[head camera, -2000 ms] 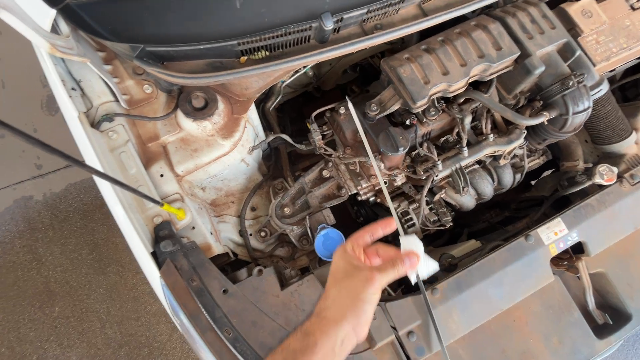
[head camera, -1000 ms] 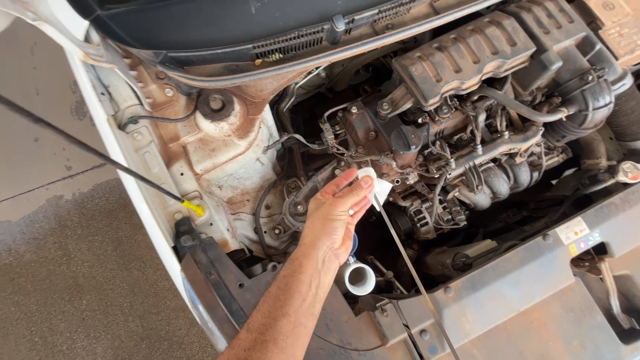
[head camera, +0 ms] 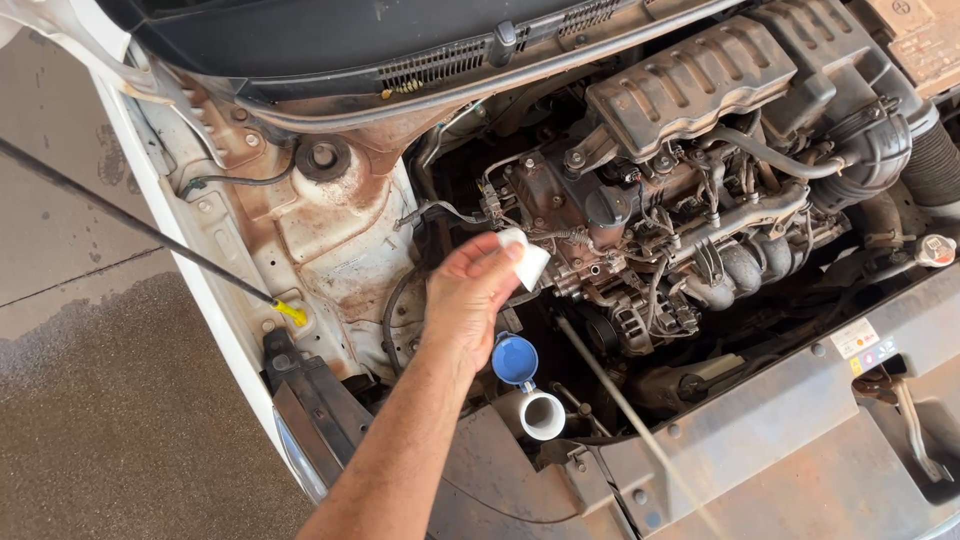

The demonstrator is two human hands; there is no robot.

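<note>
My left hand point(head camera: 469, 300) pinches a folded white paper or cloth wipe point(head camera: 531, 264) between thumb and fingers, above the left side of the engine point(head camera: 600, 217). A long thin metal dipstick point(head camera: 611, 390) slants from below the wipe to the bottom edge, its lower part blurred. Its upper tip is apart from the wipe. My right hand is out of view. Below my left hand, a blue flip cap point(head camera: 515, 358) stands open beside the white filler neck point(head camera: 541, 416) of a reservoir. A black oil filler cap point(head camera: 607, 206) sits on the engine.
A black prop rod or strut with a yellow end point(head camera: 291, 313) meets the white inner fender at left. The front panel point(head camera: 795, 450) crosses the lower right. An air filter housing point(head camera: 690, 75) covers the engine's upper part. A strut mount point(head camera: 322, 160) stands behind my left hand.
Two seconds ago the dipstick ran through the wipe and above it; now its tip lies lower, away from the wipe. My left hand has moved up and left over the engine bay.
</note>
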